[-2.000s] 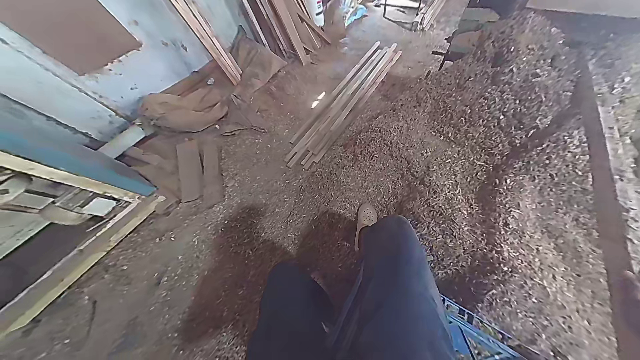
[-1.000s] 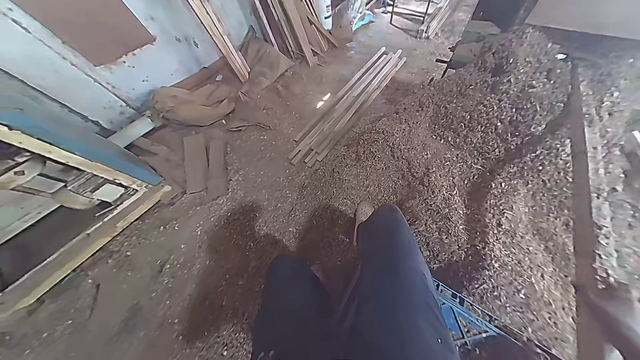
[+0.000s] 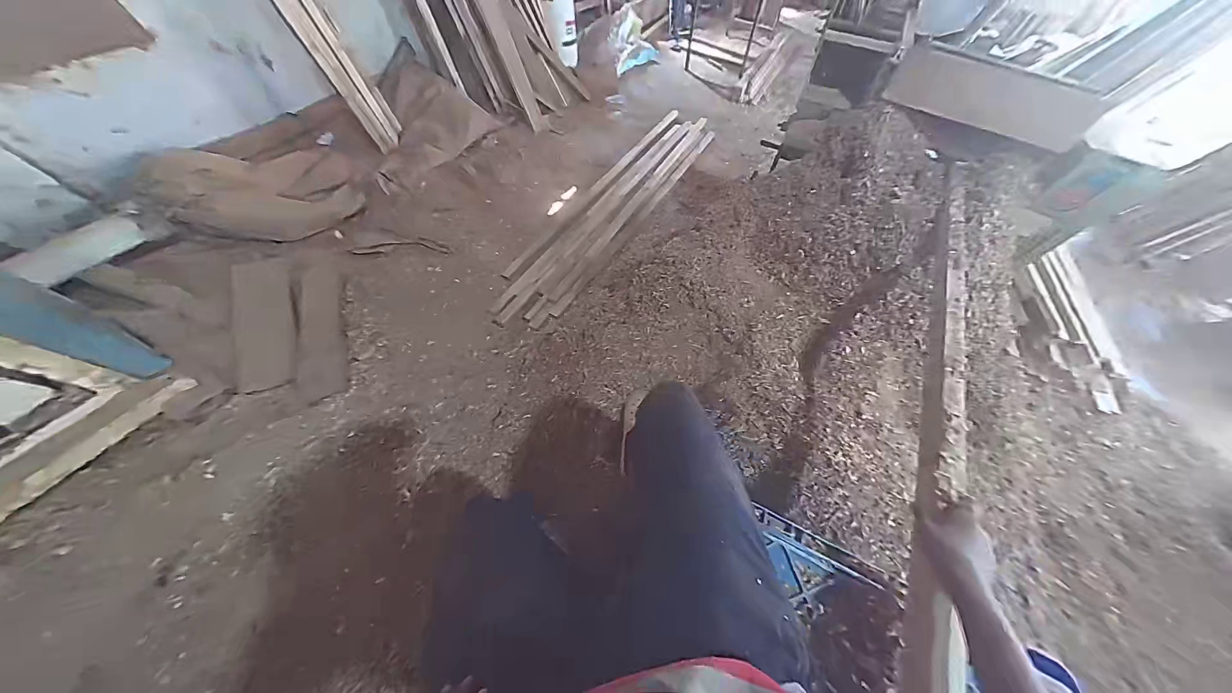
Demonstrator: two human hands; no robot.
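Observation:
My right hand (image 3: 955,547) is closed around a long wooden board (image 3: 945,385) at the lower right. The board runs away from me over the wood shavings, its near end passing out of the bottom edge. Of my left hand only what seem to be fingertips (image 3: 464,685) show at the bottom edge, too little to tell what they do. A blue plastic crate (image 3: 804,558) stands beside my right leg, partly hidden by it.
Several wooden strips (image 3: 606,226) lie on the ground ahead. A heap of wood shavings (image 3: 866,192) spreads to the right. Brown sacking (image 3: 250,192) and two short boards (image 3: 262,327) lie at the left, near a wooden frame (image 3: 87,438). More boards (image 3: 481,58) lean on the wall.
My right hand and forearm have come further into view, with the board in the hand. The view has shifted to the right, bringing in more of the shavings and stacked wood there.

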